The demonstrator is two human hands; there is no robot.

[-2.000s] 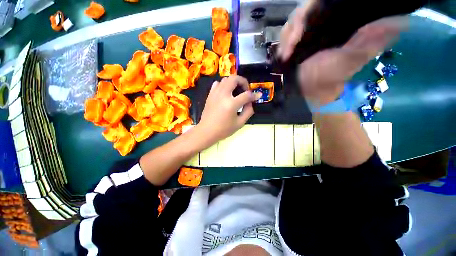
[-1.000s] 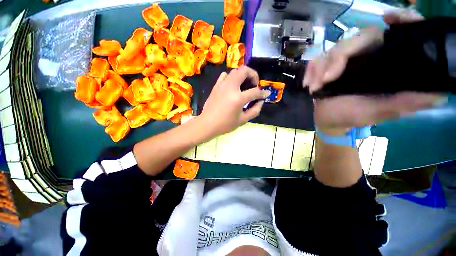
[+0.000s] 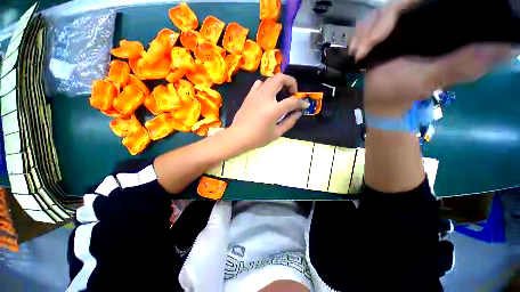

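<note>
A small orange housing (image 3: 318, 104) with a blue circuit board (image 3: 311, 106) inside sits on the black mat (image 3: 336, 128). My left hand (image 3: 259, 111) holds the housing from the left, fingertips at the board. My right hand (image 3: 399, 85), blurred, is shut around a thick black electric screwdriver (image 3: 439, 40). The screwdriver's front end is near the metal mechanism of the feeder (image 3: 308, 48), above and right of the housing. Its tip is too dark to make out. A light-blue wrist strap (image 3: 393, 122) is on my right wrist.
Orange housings (image 3: 182, 105) are heaped at left, one (image 3: 211, 187) lies at the front edge. A cream pad strip (image 3: 285, 165) runs before the mat. Stacked pad sheets (image 3: 31, 125) and a clear bag (image 3: 80, 54) are far left. Boards with batteries (image 3: 438, 113) lie at right, partly hidden.
Over the last second, my right hand and the screwdriver have moved up towards the feeder mechanism. More boards show beside the right wrist. My left hand still holds the housing.
</note>
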